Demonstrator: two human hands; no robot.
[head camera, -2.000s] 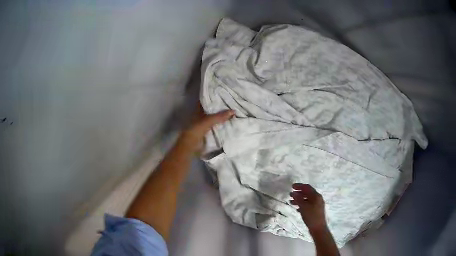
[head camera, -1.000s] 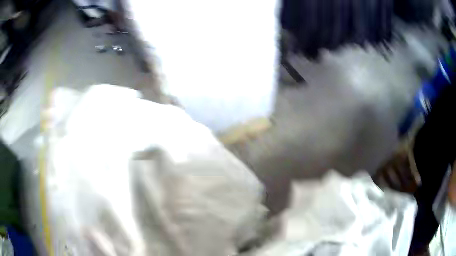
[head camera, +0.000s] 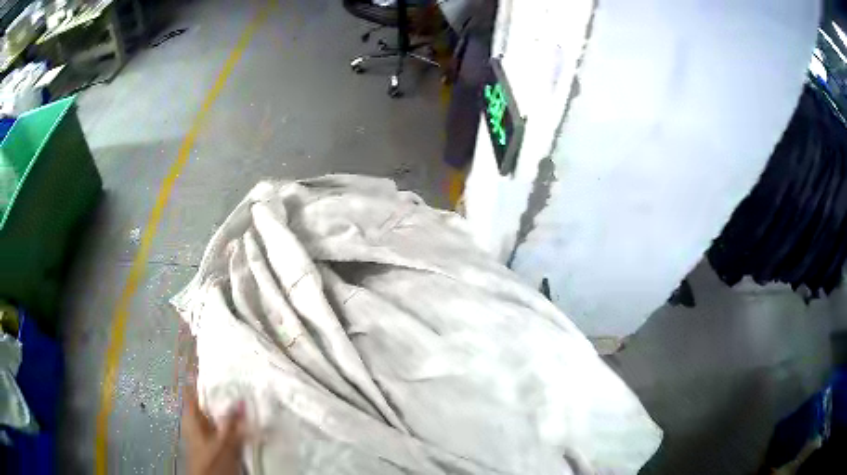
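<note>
A large crumpled bundle of pale grey-white garments (head camera: 409, 306) fills the lower middle of the view, held up in front of me above the floor. My left hand (head camera: 215, 436) is at the bundle's lower left side, cut off by the bottom edge and a little blurred, with fingers against the cloth and holding it. My right hand is not in view; the bundle or the picture's edge hides it.
A white pillar (head camera: 641, 167) with a green-lit display (head camera: 499, 116) stands close on the right. A green bin (head camera: 56, 204) and a blue crate (head camera: 37, 390) are at left. A wheeled chair (head camera: 399, 46) is ahead. Dark garments (head camera: 799, 204) hang at right. A yellow line (head camera: 176, 167) crosses the grey floor.
The view has swung from the cloth bundle close up to the factory floor. The bundle is now low in front of me. My right hand, seen earlier at the bundle, is out of view.
</note>
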